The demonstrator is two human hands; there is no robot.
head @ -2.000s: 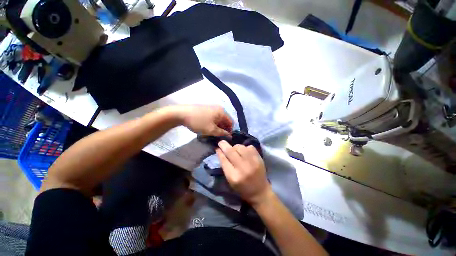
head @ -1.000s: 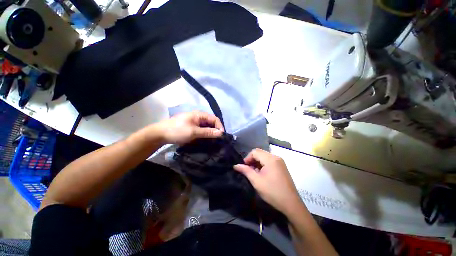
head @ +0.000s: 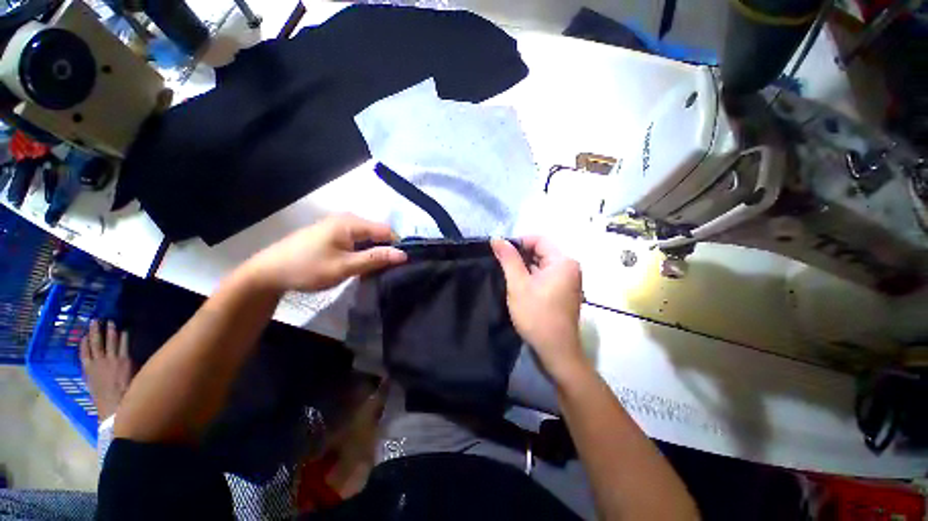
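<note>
A black pocket piece hangs over the table's front edge, its top edge held level between my two hands. My left hand pinches the left end of that edge. My right hand pinches the right end. A pale grey-blue cloth lies on the table just beyond, with a narrow black strip on it. The strip's near end meets the held edge. How the layers join under my fingers cannot be told.
The TYPICAL sewing machine stands at right, its needle area beside my right hand. Black panels lie at upper left. Another machine is beyond. A blue basket is at left, with a bare foot by it.
The bunched black cloth is now spread flat, its top edge drawn straight between my hands. My left hand has moved left, my right hand up toward the machine. A foot shows by the basket.
</note>
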